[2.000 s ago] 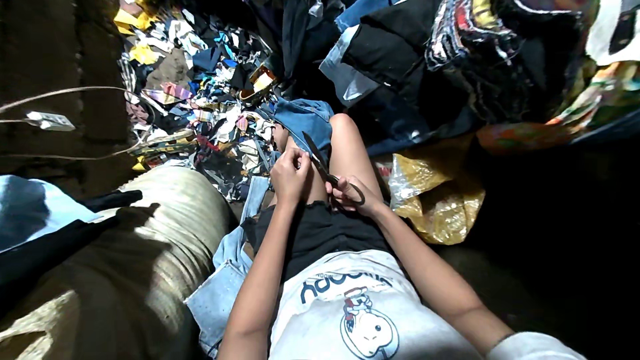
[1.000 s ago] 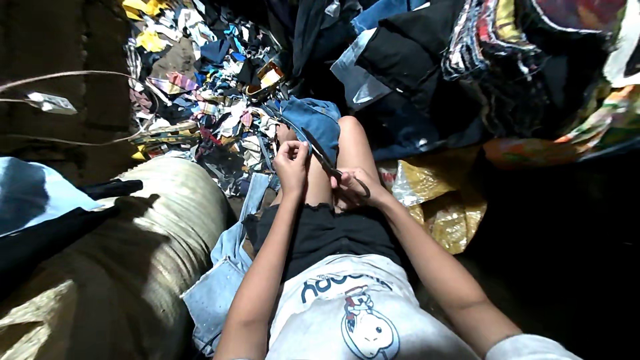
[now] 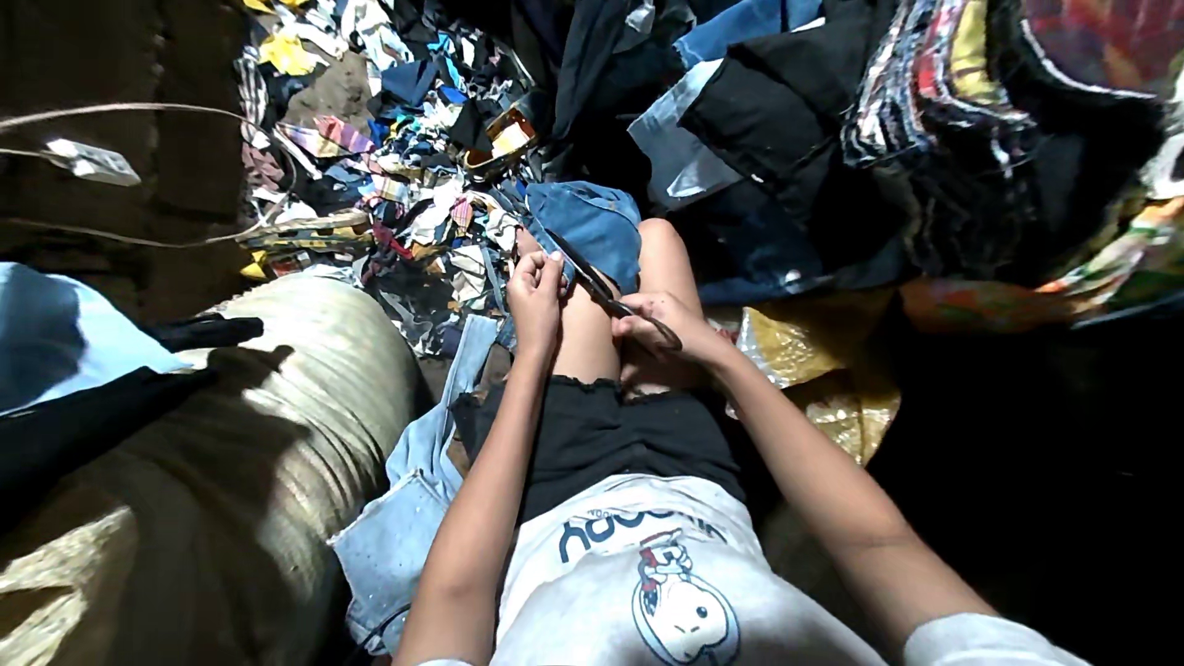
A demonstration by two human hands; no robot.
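My right hand (image 3: 661,324) is closed around the handles of dark scissors (image 3: 592,277), whose blades point up and left over my thigh. Beside the blades, my left hand (image 3: 538,285) pinches the edge of a piece of blue denim (image 3: 592,222), its fingers curled. The denim lies over my knee and hangs down past my shin. A light-blue denim piece (image 3: 398,527) lies by my hip on the left. How far the blades are apart is hard to tell.
Fabric scraps (image 3: 416,176) cover the floor ahead on the left. A stuffed pale sack (image 3: 324,370) stands at my left. Dark garments (image 3: 777,111) and stacked cut cloth (image 3: 934,83) lie at the upper right, near a yellow plastic sack (image 3: 832,370). A white power connector (image 3: 92,162) hangs on a cable.
Both hands stay over my lap, with the scissors in the right hand throughout. The scissor blades have shifted slightly beside my left hand.
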